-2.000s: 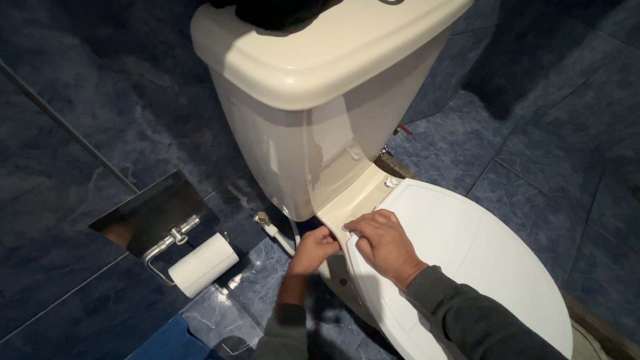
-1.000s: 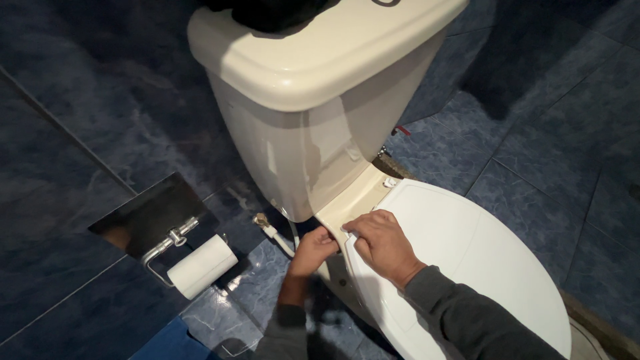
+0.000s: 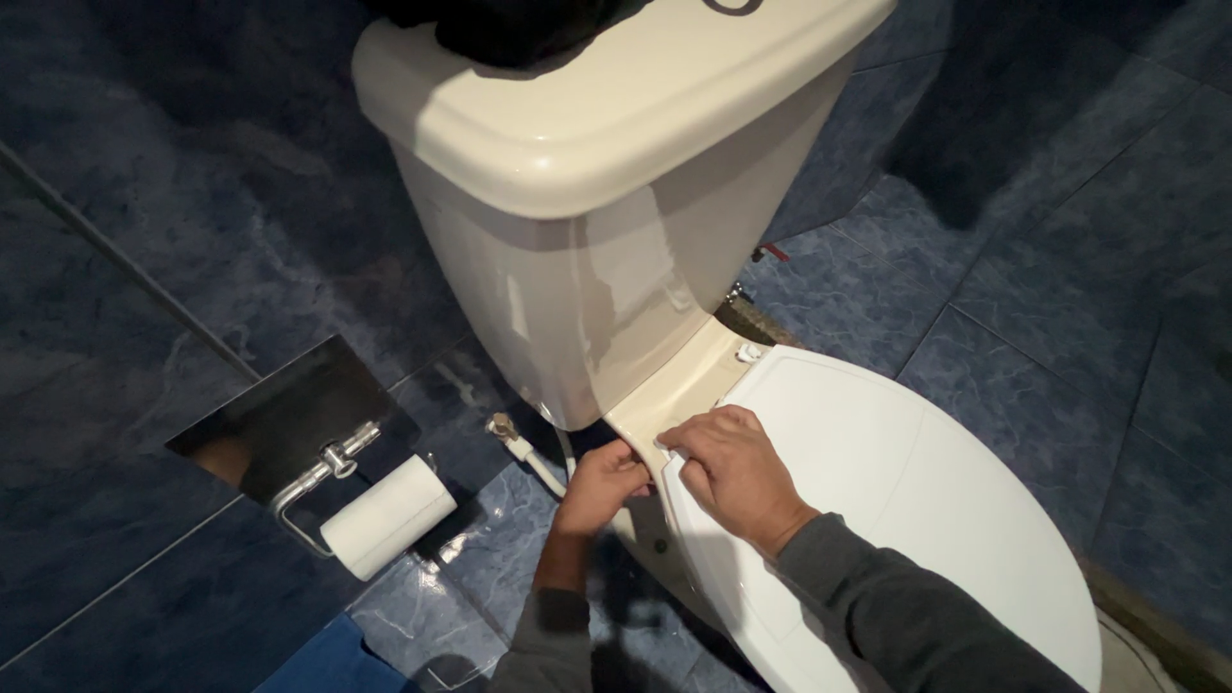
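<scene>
A closed white toilet lid (image 3: 905, 500) lies over the cream ceramic bowl, in front of the cistern (image 3: 577, 298). My right hand (image 3: 736, 476) rests at the lid's near rear corner, its fingertips on the white seat hinge there. Under the rim of the ceramic ledge (image 3: 674, 390) reaches my left hand (image 3: 604, 486), its fingers bent and partly hidden; what they touch below cannot be seen. At the far rear corner of the lid another white hinge (image 3: 749, 353) shows.
A toilet roll (image 3: 388, 517) hangs on a chrome holder (image 3: 337, 460) at the left wall. Behind my left hand a water valve with a white hose (image 3: 544, 472) leaves the wall. Black cloth (image 3: 539, 29) lies on the cistern lid (image 3: 616, 106). Something blue (image 3: 332, 659) is at the bottom left.
</scene>
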